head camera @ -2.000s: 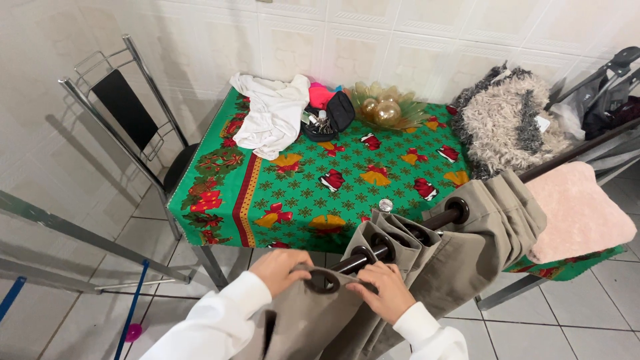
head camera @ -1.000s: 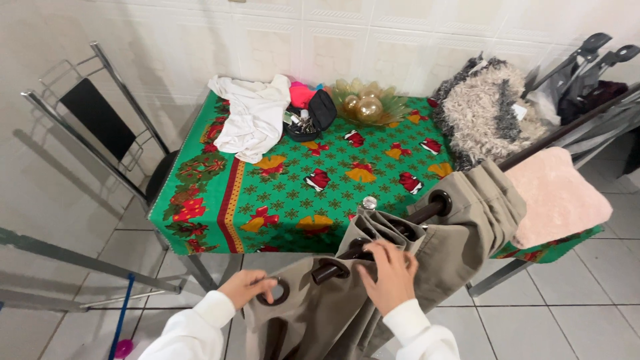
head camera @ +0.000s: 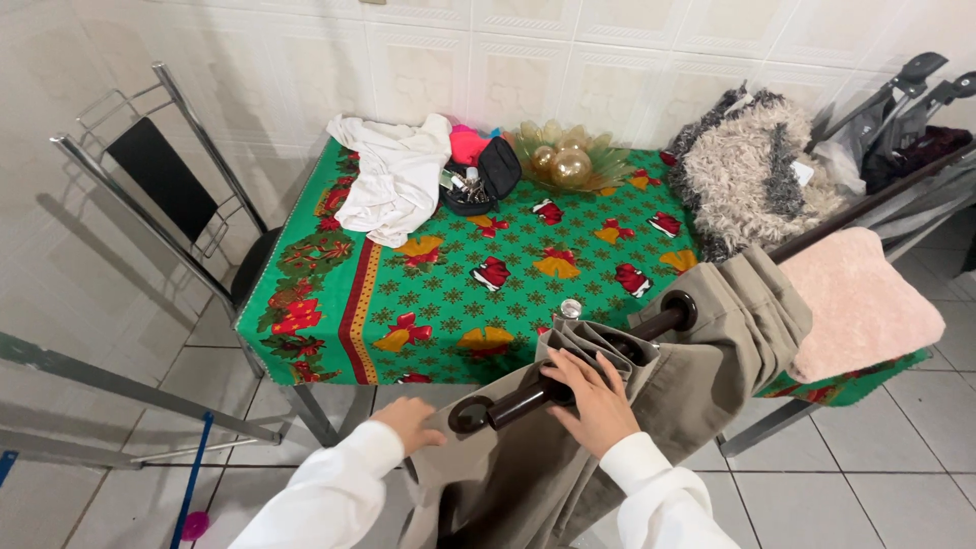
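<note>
A grey-beige grommet curtain point(head camera: 686, 389) hangs in folds on a dark brown curtain rod point(head camera: 522, 404), whose near end sticks out past the gathered folds. My left hand point(head camera: 408, 425) grips the curtain's edge, left of a dark grommet point(head camera: 471, 414) that lies beside the rod's end, off the rod. My right hand point(head camera: 593, 400) rests on the gathered folds around the rod, fingers spread over a grommet; its grip is partly hidden. Further up the rod, another grommet point(head camera: 681, 311) encircles it. The rod runs up to the right.
A table with a green Christmas tablecloth point(head camera: 435, 305) holds a white cloth point(head camera: 396, 175), a black open case point(head camera: 496, 179), a glass bowl point(head camera: 610, 171) with gold balls and a shaggy rug point(head camera: 747, 168). A pink fluffy cushion point(head camera: 862, 305) lies right, a chair point(head camera: 164, 179) stands left.
The grommet near my left hand was close against the rod's end two seconds ago and now sits slightly apart from it. My right hand has shifted from the rod's end onto the gathered folds.
</note>
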